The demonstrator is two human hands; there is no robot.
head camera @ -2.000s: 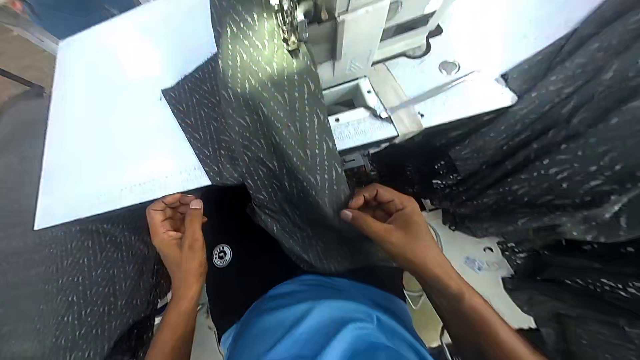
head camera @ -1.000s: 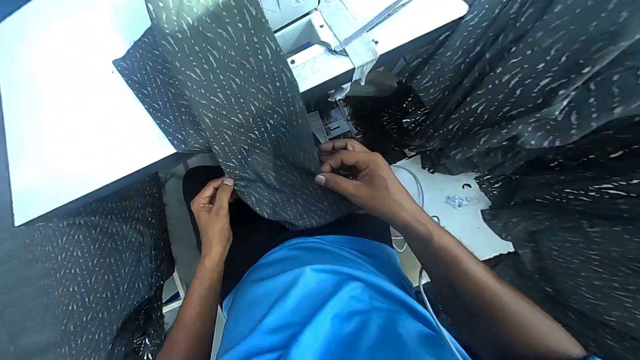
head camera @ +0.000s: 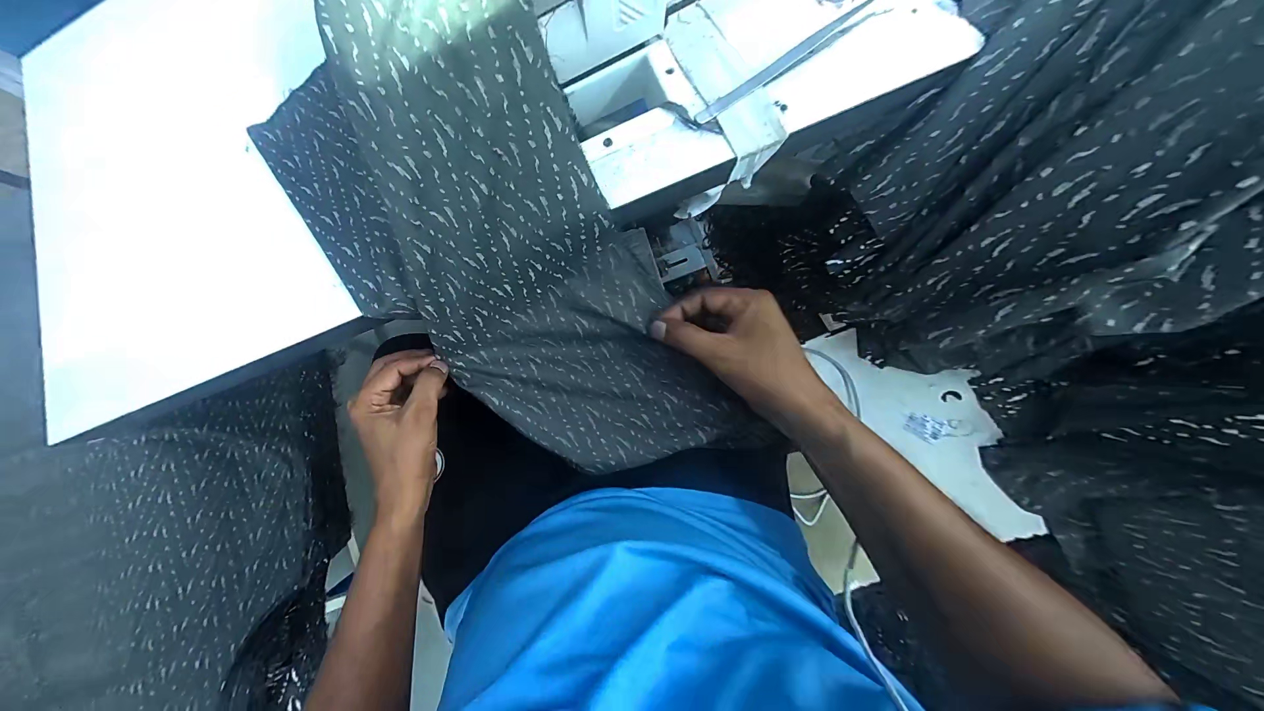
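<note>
A dark grey fabric piece with white flecks (head camera: 494,197) hangs from the white sewing table (head camera: 178,217) down over my lap. My left hand (head camera: 400,405) pinches the fabric's left edge between thumb and index finger. At the fabric's right side, my right hand (head camera: 736,341) grips it with thumb and fingertips. Above the right hand is part of the white sewing machine bed (head camera: 662,158), with an open recess and a strip of tape. The needle area is out of view.
More flecked dark fabric hangs at the right (head camera: 1066,178) and at the lower left (head camera: 197,513). A white sheet-like piece with writing (head camera: 928,425) lies at the right, beside a pale cable (head camera: 851,602). The table's front edge runs beside my left hand.
My left hand, apart from the hanging fabric two seconds ago, is now at its left edge. The machine head has left the view as the camera tilted down.
</note>
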